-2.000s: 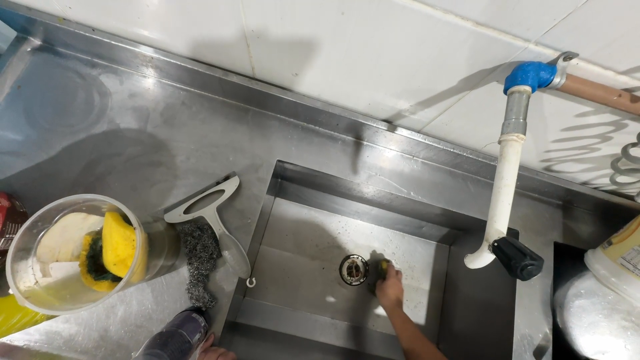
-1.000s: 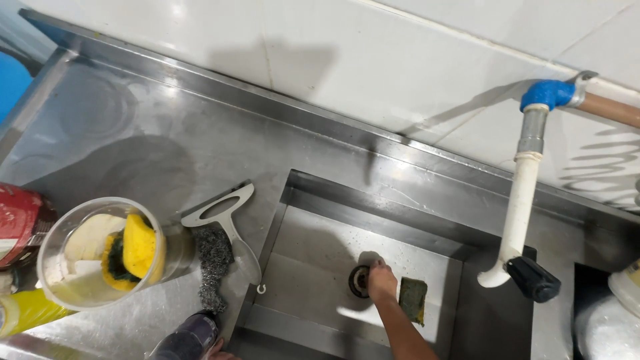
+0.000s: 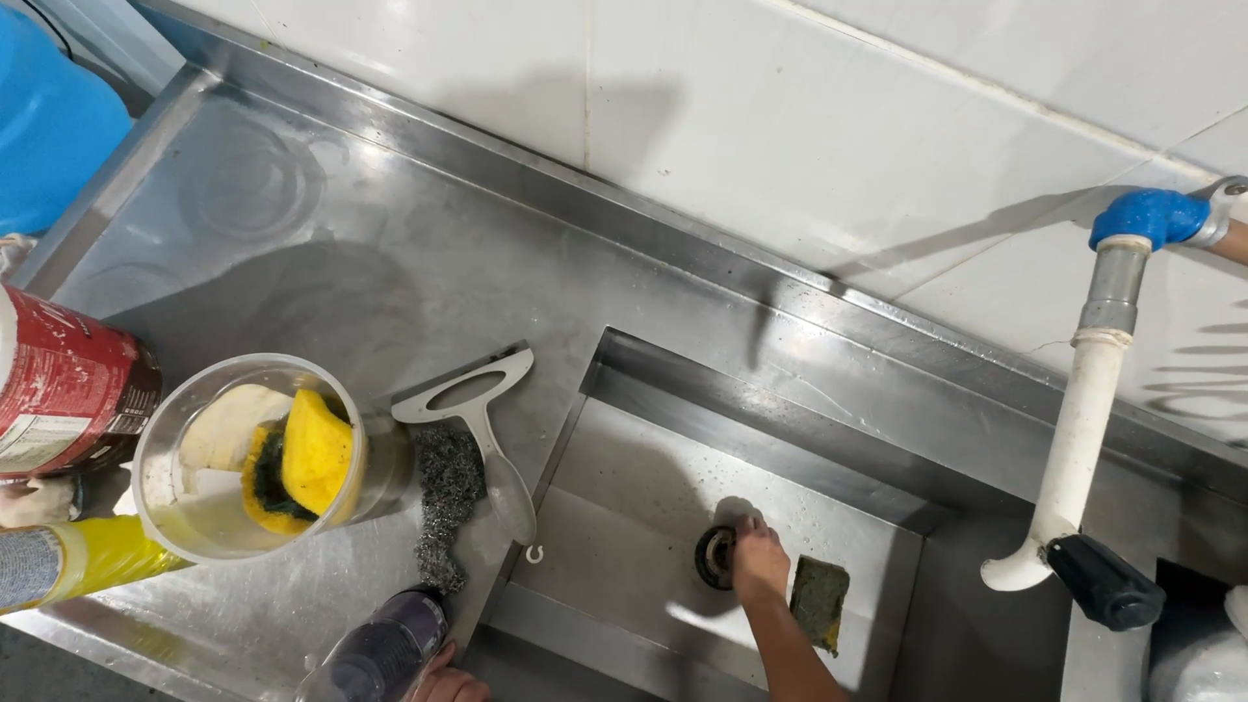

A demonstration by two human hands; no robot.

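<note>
Inside the steel sink basin, my right hand has its fingers at a round metal strainer by the drain; the hand partly covers it, so the grip is hard to make out. Just right of the hand a worn scouring sponge lies flat on the basin floor. At the bottom edge my left hand shows only in part, fingers against a dark bottle. Left of the basin lie a grey squeegee and dark steel wool.
A clear plastic tub with yellow sponges stands at left, near a red container and a yellow bottle. A white pipe tap with a black handle overhangs the right side. A blue object is at upper left.
The sponge was in my right hand two seconds ago; it now lies on the basin floor. My right hand has moved left to the round strainer.
</note>
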